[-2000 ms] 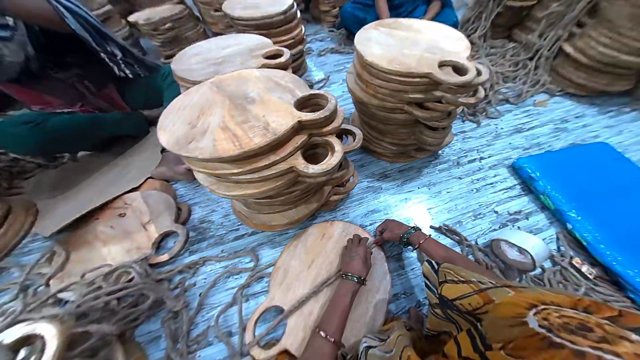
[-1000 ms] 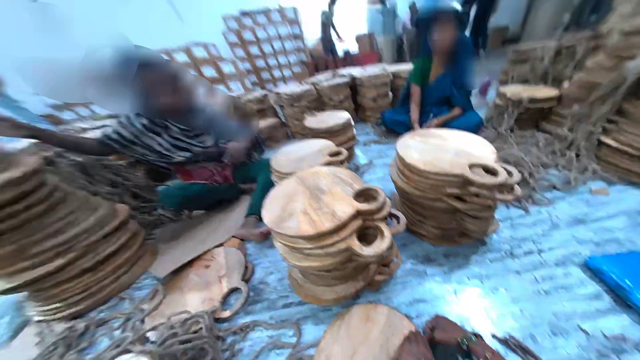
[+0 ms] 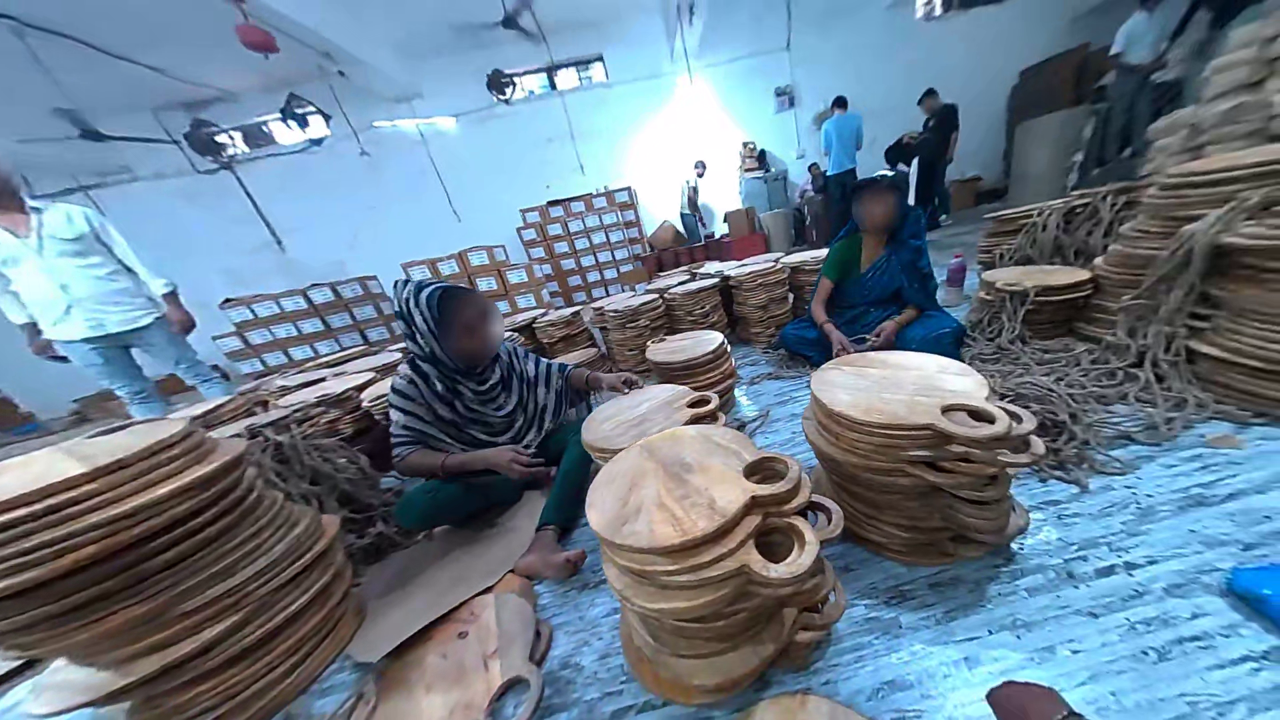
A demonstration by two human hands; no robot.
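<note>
Only the upper rim of a round wooden board [image 3: 805, 708] shows at the bottom edge. To its right, a small dark part of what looks like my right hand [image 3: 1028, 702] enters the frame; its fingers and anything in them cannot be made out. My left hand is out of view. Just beyond the board rises a stack of round wooden boards with ring handles [image 3: 690, 490]. Another such stack [image 3: 900, 400] stands behind it to the right. More handled boards [image 3: 450, 665] lie low on the left, beside a cardboard sheet [image 3: 450, 575].
A tall board stack [image 3: 170, 560] fills the near left. One seated person [image 3: 490, 400] is behind a smaller stack [image 3: 645, 415]; another [image 3: 875, 280] sits farther back. Tangled rope [image 3: 1070, 400] lies at right, near a blue object [image 3: 1255, 590]. Cartons [image 3: 585, 245] line the wall; several people stand around.
The view has swung up strongly, bringing the room's far side into sight. Both hands were together at the round board two seconds ago; now only a small part of one hand shows.
</note>
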